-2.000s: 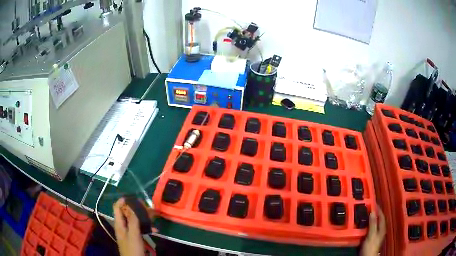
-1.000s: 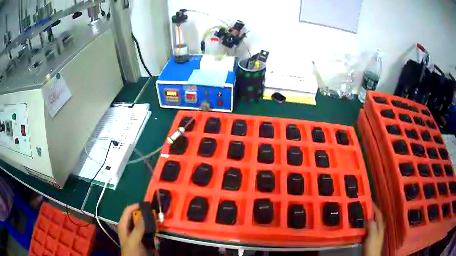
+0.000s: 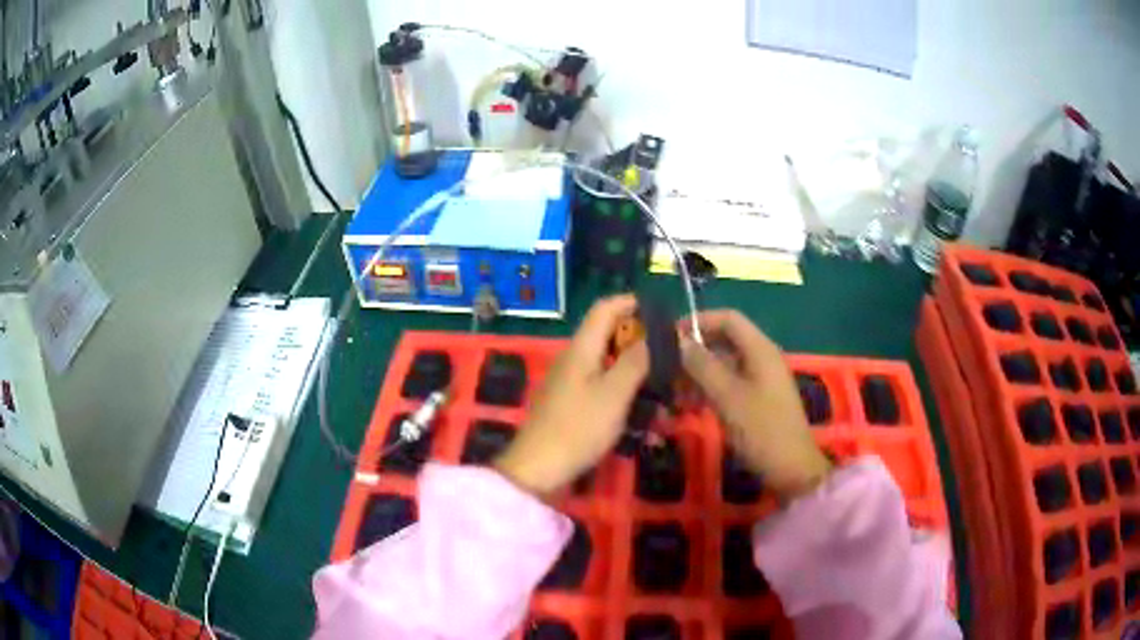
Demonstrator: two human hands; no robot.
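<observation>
My left hand (image 3: 581,394) holds the black and orange fixture (image 3: 653,350) above the middle of the red-orange tray (image 3: 919,438). My right hand (image 3: 746,388) is at the fixture's right side, its fingers at the end of the clear hose (image 3: 675,238); blur hides its exact grip. The hose arcs up from the fixture and back over the blue tester (image 3: 375,225). A white and silver inline connector (image 3: 423,416) lies over the tray's left side. Small black device housings (image 3: 659,556) sit in the tray pockets. My forearms cover part of the tray.
Stacked red-orange trays (image 3: 956,375) stand at the right. White record sheets (image 3: 200,413) with a power strip (image 3: 250,463) lie at the left, beside the large grey machine (image 3: 138,275). A dark cup (image 3: 613,231), papers (image 3: 731,213) and a bottle (image 3: 950,200) stand behind.
My left hand has carried the fixture from the tray's left front corner to above its middle. My right hand has left the tray's right edge and joined it. The hose now arcs high. The view has shifted.
</observation>
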